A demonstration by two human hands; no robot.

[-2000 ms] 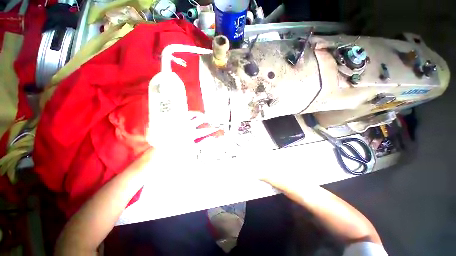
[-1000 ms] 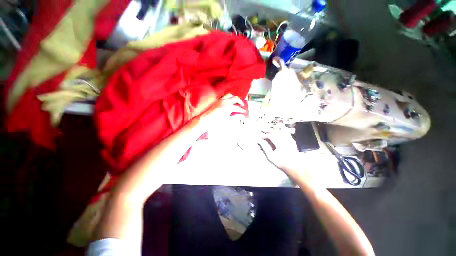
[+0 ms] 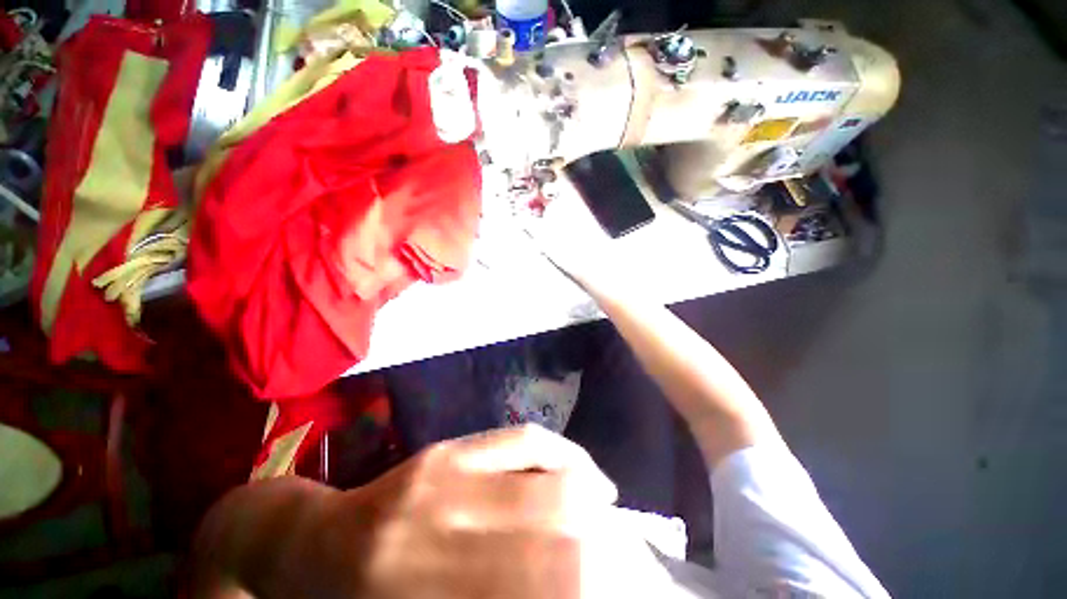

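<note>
The red garment piece (image 3: 339,211) lies bunched on the white machine table, left of the cream-white JACK sewing machine (image 3: 749,100). Its right edge reaches the machine's needle end, where glare hides detail. My right hand (image 3: 541,240) rests on the table by the needle end, washed out by light; its fingers and any hold cannot be made out. My left hand (image 3: 515,491) is large, close to the camera and blurred, with fingers curled, away from the red cloth; whether it holds anything cannot be seen.
The black phone (image 3: 611,193) and black-handled scissors (image 3: 742,242) lie right of my right hand. Red-and-tan panels (image 3: 105,176) hang at left beside loose tan strips (image 3: 146,260). A blue-labelled bottle (image 3: 522,23) stands behind the machine. A reddish chair (image 3: 115,456) is low at left.
My left hand has left the red cloth and come up close to the camera. My right hand remains near the needle end. The view has shifted.
</note>
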